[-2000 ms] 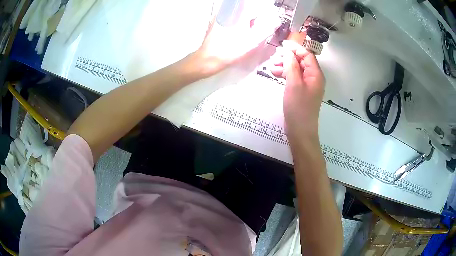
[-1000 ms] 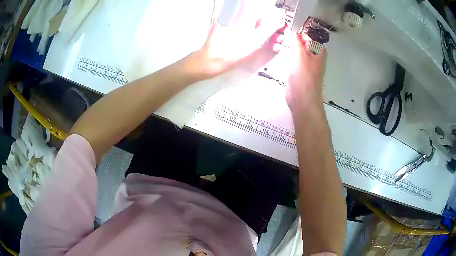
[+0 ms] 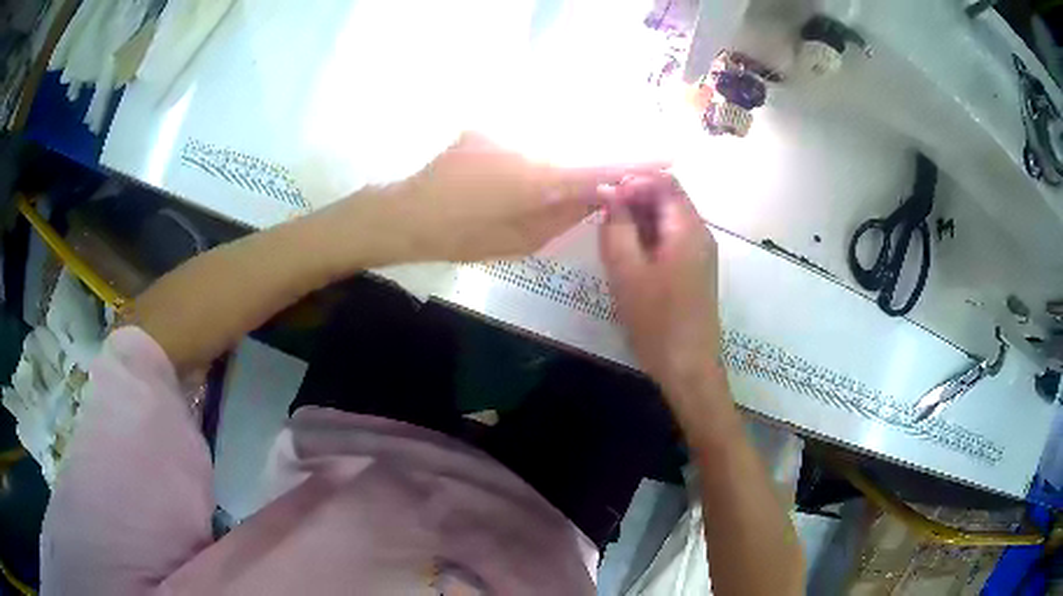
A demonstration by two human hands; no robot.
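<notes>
My left hand point(image 3: 501, 204) is over the white table in front of the machine, fingers pointing right, partly washed out by the lamp. My right hand point(image 3: 662, 250) meets its fingertips, with fingers curled together. Whether a piece is pinched between them cannot be told in the glare. White fabric point(image 3: 408, 277) shows under my left wrist at the table's front edge; the rest of it is lost in the bright light. The sewing machine's needle area point(image 3: 674, 58) and ribbed tension dial point(image 3: 730, 116) are above and right of my hands.
Black shears point(image 3: 895, 239) lie on the machine bed at right. A small silver tool point(image 3: 958, 389) lies near the right end. Fabric bundles point(image 3: 99, 47) sit at the upper left above a blue bin point(image 3: 68, 116). Yellow frames point(image 3: 70, 256) stand below the table at both sides.
Both hands have moved away from the needle toward the table's front edge. My right hand has left the tension dial area and now meets my left fingertips.
</notes>
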